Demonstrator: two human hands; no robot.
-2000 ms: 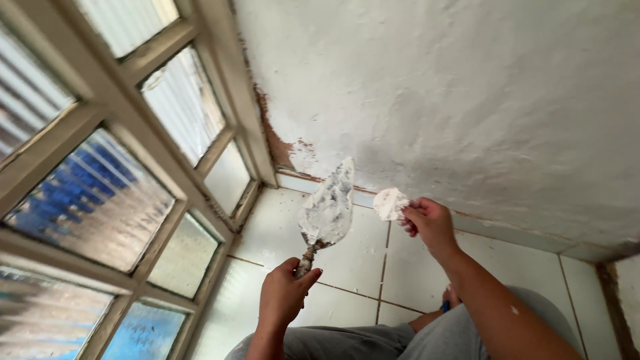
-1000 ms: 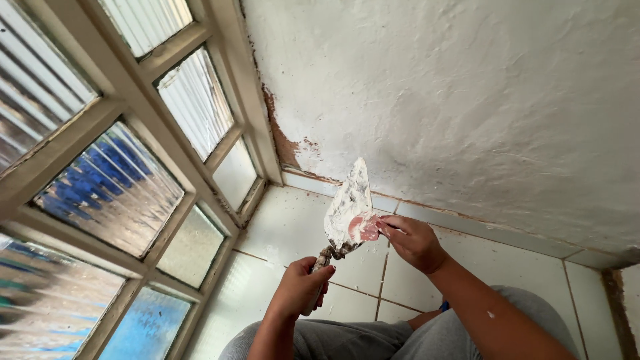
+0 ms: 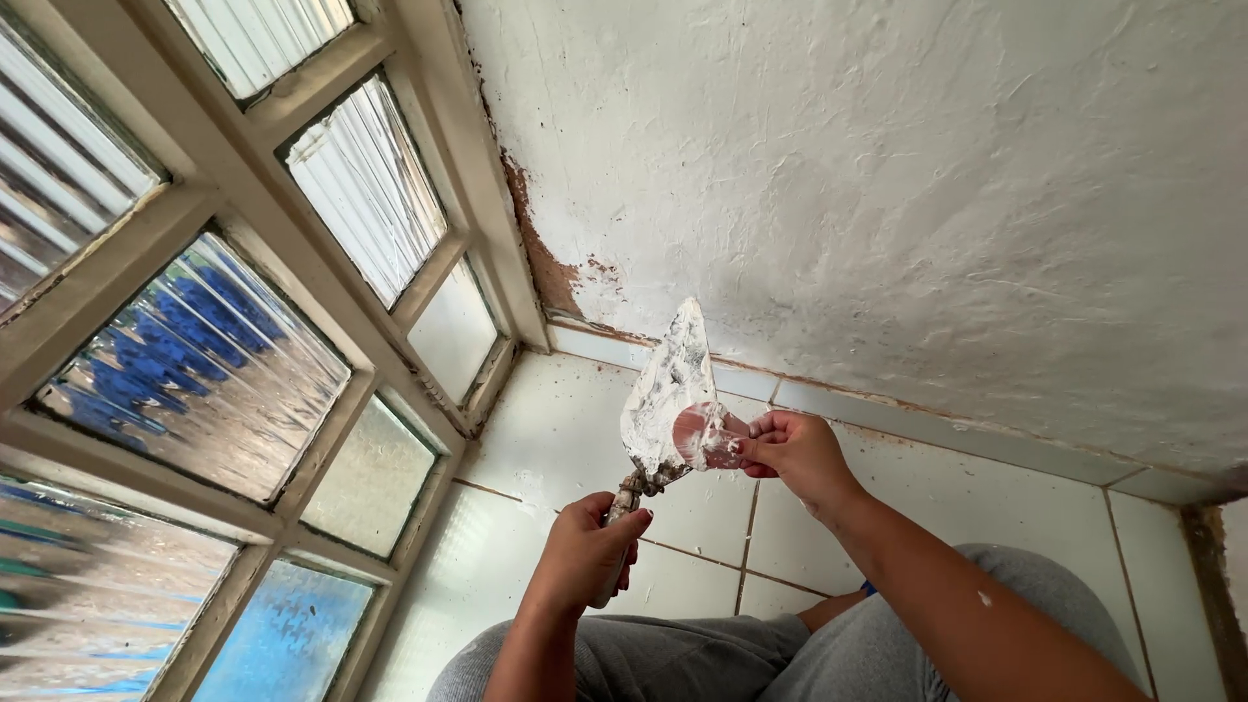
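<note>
My left hand (image 3: 592, 551) grips the handle of a pointed trowel (image 3: 673, 375), whose blade is coated with white filler paste and points up toward the wall. Between the thumb and fingers of my right hand (image 3: 795, 453) is a small, pinkish, rounded scraper (image 3: 707, 436). It lies over the lower right part of the trowel blade, with white paste smeared on its surface. Behind the trowel stands a white plastered wall (image 3: 858, 195), with a bare reddish-brown patch (image 3: 551, 273) low in its corner.
At the left is a cream-painted frame (image 3: 322, 253) with ribbed and frosted glass panes. A tile skirting (image 3: 936, 434) runs along the wall's foot, above white floor tiles (image 3: 526, 429). My bent knees in grey trousers (image 3: 1033, 604) are close below my hands.
Two seconds ago the scraper, heaped with white paste, was apart from the trowel at its right. My right hand has brought it over the blade, and more of its pink surface shows now.
</note>
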